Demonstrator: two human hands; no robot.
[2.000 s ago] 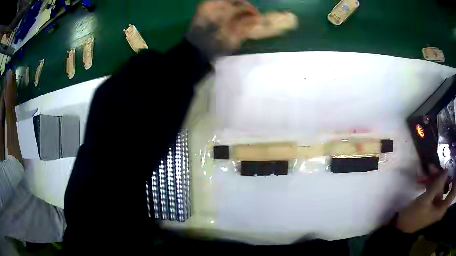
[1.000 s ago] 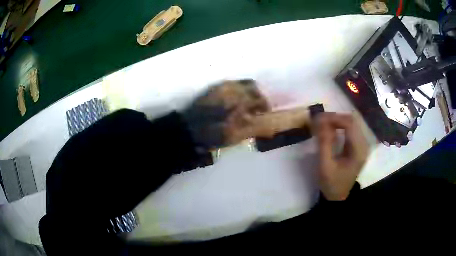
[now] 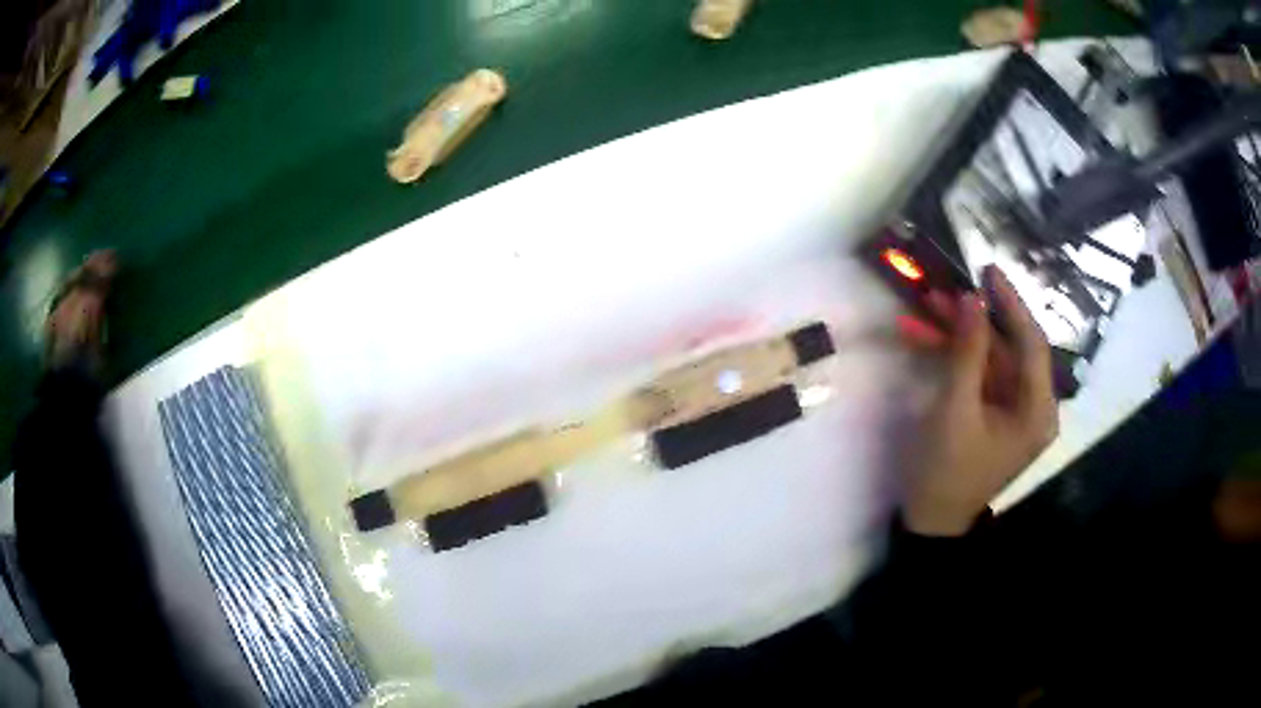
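The jig [image 3: 588, 440] lies slanted on the white bench, with a beige section at each end. A small pale round insert [image 3: 729, 380] shows on the right-hand section. Dark blocks stand at both ends and along the lower edge. My right hand [image 3: 985, 408] is at the near left corner of the black fixture [image 3: 954, 208], fingers bent; whether it holds anything is unclear. My left hand [image 3: 83, 307] is small and blurred over the green belt at the far left; what it holds, if anything, cannot be told.
A stack of ridged silver tubes [image 3: 263, 539] lies left of the jig, past yellowish tape [image 3: 293, 401]. Beige shells [image 3: 447, 125] lie on the green belt [image 3: 277, 180]. The fixture shows a red light and dark arms. A red cord [image 3: 1030, 21] stands behind it.
My left hand has moved from over the jig to the belt at far left, uncovering the jig and round insert. My right hand has moved from the jig's right end to the fixture.
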